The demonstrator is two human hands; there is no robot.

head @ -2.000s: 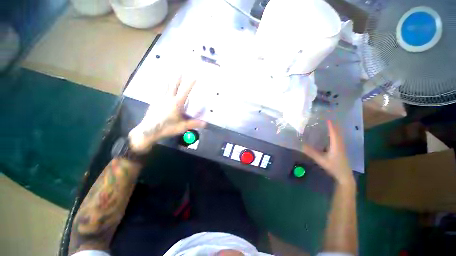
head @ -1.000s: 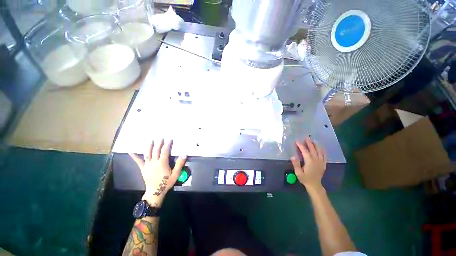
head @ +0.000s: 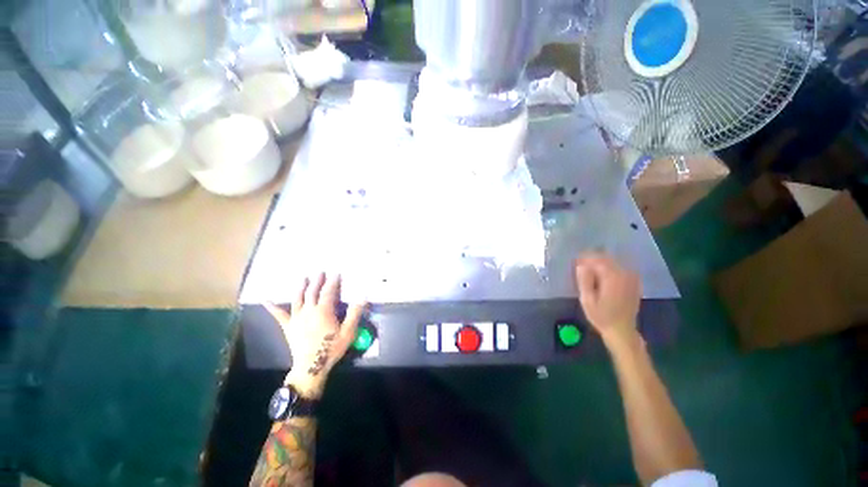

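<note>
My left hand (head: 319, 328) lies with spread fingers on the panel's left part and the plate edge, its thumb beside the left green button (head: 362, 338). My right hand (head: 611, 293) is curled closed, with nothing visible in it, up and right of the right green button (head: 569, 335). The red button (head: 467, 339) sits between white labels. The silver press head (head: 471, 43) is down over the white housing (head: 481, 143), their contact blurred by glare. Crinkled plastic film (head: 519, 233) lies below the housing on the silver plate (head: 604, 228).
Clear tanks with white lower parts (head: 235, 155) stand on a cardboard sheet (head: 157, 252) at left. A pedestal fan (head: 661, 38) is at upper right. An open carton (head: 799, 276) lies on the green floor at right. A dark gap separates the machine from the green bench surface (head: 124, 380).
The press head has come into view over the housing since the earliest frame. My right hand has gone from open fingers to curled since one second ago. My left hand stays on the panel.
</note>
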